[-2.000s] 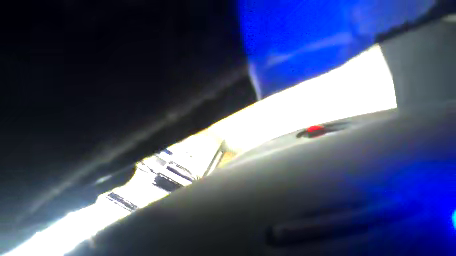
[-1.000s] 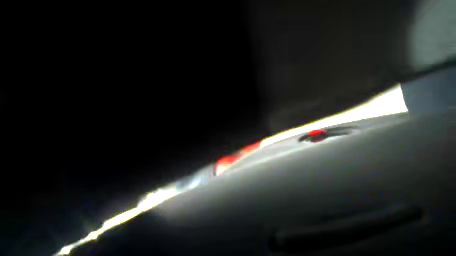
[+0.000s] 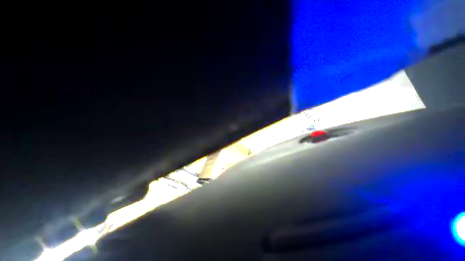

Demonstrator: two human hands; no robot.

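Neither of my hands is in view. A large smooth grey-black curved shape (image 3: pixel 229 204), perhaps the camera housing, fills the lower part of the head view. It has a dark slot (image 3: pixel 326 232), a small red spot (image 3: pixel 318 134) and a bright blue glow (image 3: pixel 461 228) at the right edge. A black mass (image 3: pixel 127 76), perhaps cloth or a strap, covers the upper left. A flat bright blue area (image 3: pixel 346 51) lies at the upper right; what it is cannot be told.
A thin, overexposed strip of the surroundings runs from lower left to upper right. In it is a tan, box-like shape (image 3: pixel 224 159), perhaps a carton, with dark lines beside it. Bright light spots show at the lower left.
The blue area and blue glow, absent one second ago, show again. The bright strip is wider than one second ago. The red patch in it is gone and a tan shape shows there.
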